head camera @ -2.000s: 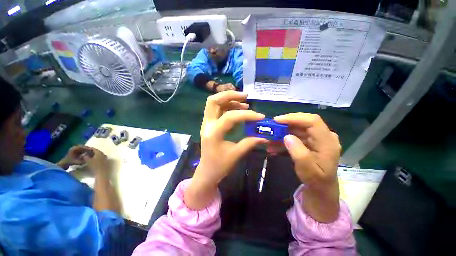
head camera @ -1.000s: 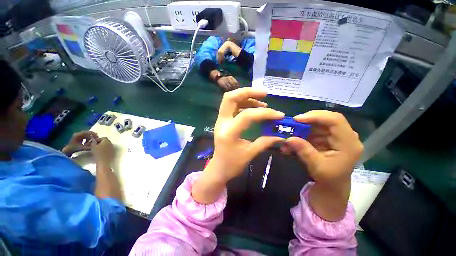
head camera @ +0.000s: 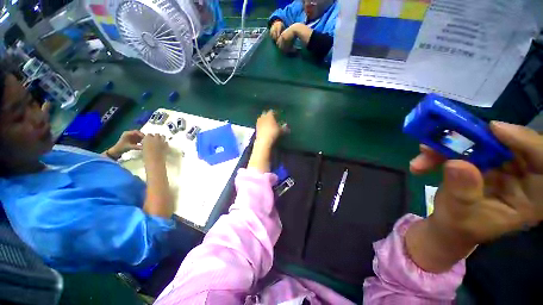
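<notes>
My right hand (head camera: 485, 184) holds a glossy dark blue housing (head camera: 455, 134) between thumb and fingers, raised close to the camera at the right. Its window shows a pale display. My left hand (head camera: 269, 130) is stretched forward over the bench, beside the right edge of the neighbour's cream sheet; its fingers are small and partly hidden, so I cannot tell if it holds anything. The black tray (head camera: 363, 223) lies in front of me. A display module (head camera: 284, 186) and a blue piece (head camera: 280, 174) lie on its left part. A white pen (head camera: 340, 190) lies on its right half.
A coworker in blue (head camera: 83, 205) works at the left over a cream sheet (head camera: 190, 196) with several grey modules and a folded blue sheet (head camera: 218, 145). A white fan (head camera: 152, 36) and hanging printed page (head camera: 440, 53) stand at the back. Another person's hands (head camera: 290, 36) are beyond.
My left hand has let go of the blue housing and moved left and forward. My right hand has moved right with the housing, which is now tilted and nearer. The view has shifted downward and left.
</notes>
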